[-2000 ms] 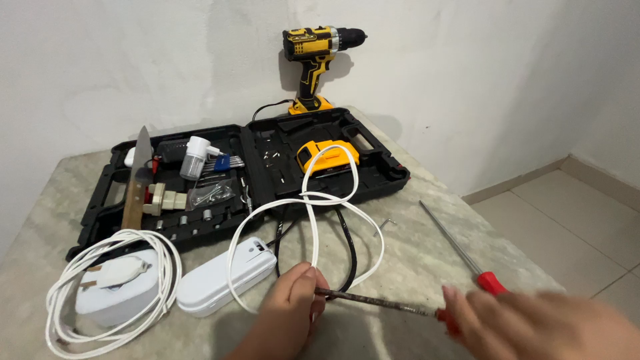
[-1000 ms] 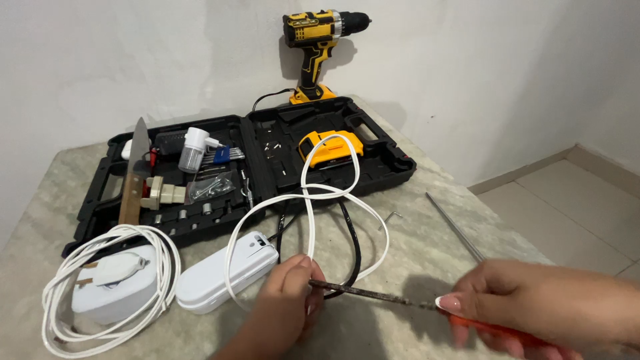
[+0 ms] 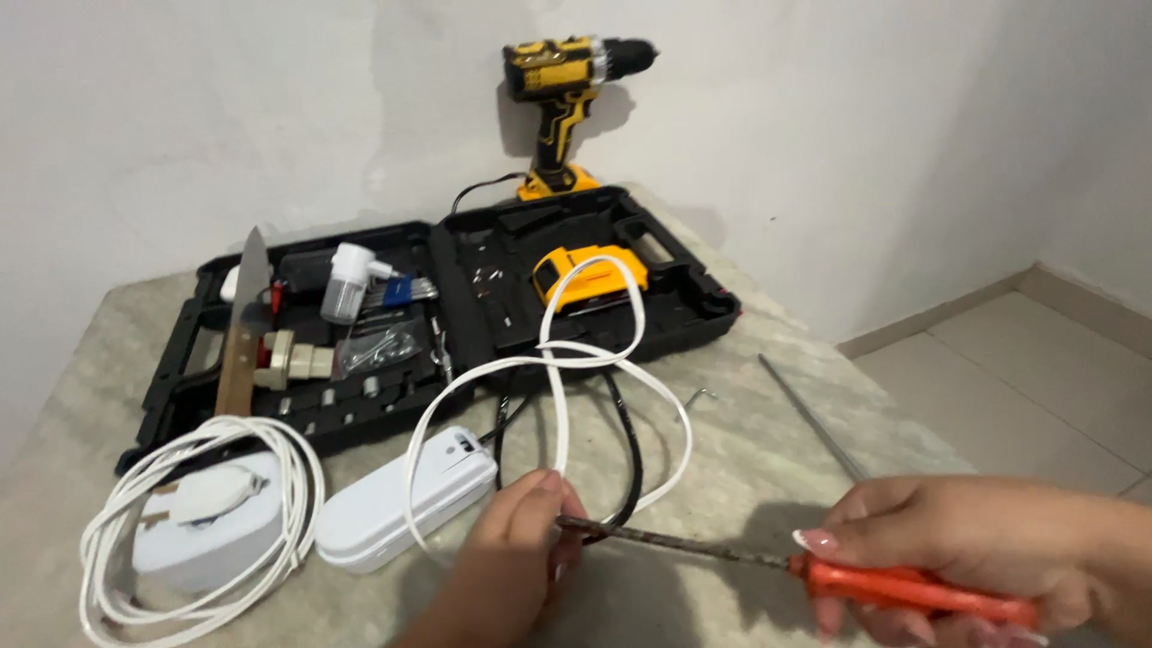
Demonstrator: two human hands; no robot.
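My right hand grips the orange-red handle of a screwdriver, whose worn, dark shaft points left. My left hand pinches at the shaft's far end, beside a white cable that loops up over the tool case. The tip and what exactly the left fingers hold are hidden. A black cable curves just behind these fingers. Left of the hand lies a white oblong plastic device. A second screwdriver's metal shaft lies beyond my right hand, its handle out of sight.
An open black tool case holds a yellow battery pack, bits and a bag of screws. A knife lies across its left side. Behind stands a cordless drill. At the left, a white coiled cable surrounds a plug. A hex key lies on the stone tabletop.
My right hand has shifted its grip along the screwdriver's handle, and more of the handle shows than two seconds ago. It now covers the second screwdriver's red handle. My left hand stays at the shaft's end.
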